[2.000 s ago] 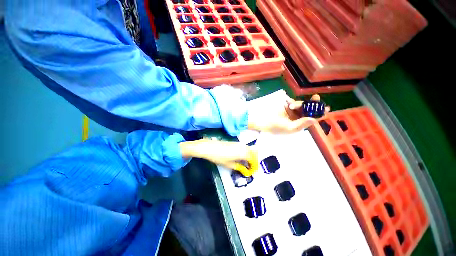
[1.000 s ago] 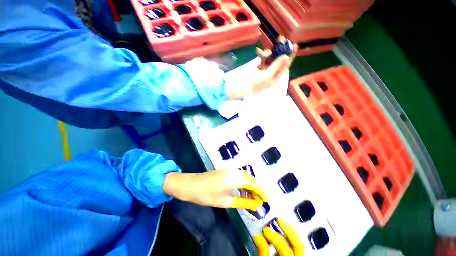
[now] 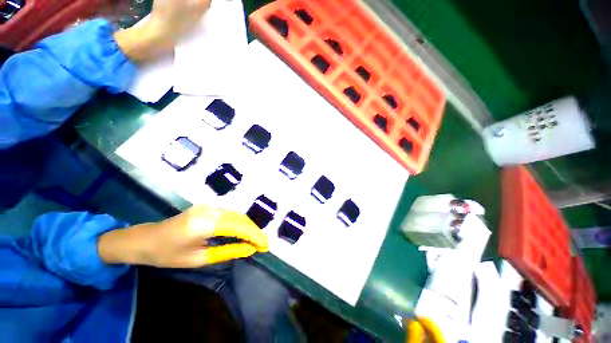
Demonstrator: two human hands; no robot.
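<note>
Black glossy watch units [image 3: 256, 138] lie in two rows on the white mat [image 3: 328, 268]. My left hand [image 3: 191, 238], with yellow finger cots, is at the mat's near edge, just left of the two nearest units. Its fingers are bent together around a dark gap or dark object; I cannot tell which. My right hand [image 3: 425, 331] is cut off by the bottom edge; only yellow-covered fingers show, by the white wipes [image 3: 445, 288]. What it holds is hidden.
A red-orange foam tray [image 3: 362, 50] with black units lies behind the mat. A co-worker's hand [image 3: 175, 27] is at upper left over white sheets [image 3: 218, 57]. A pale dispenser [image 3: 432, 218], a labelled white cylinder [image 3: 542, 130] and more foam trays [image 3: 532, 228] stand right.
The view has swung right, bringing the dispenser, wipes and cylinder in. My right hand has left the mat for the wipes. My left hand has moved off the units to the mat's near edge.
</note>
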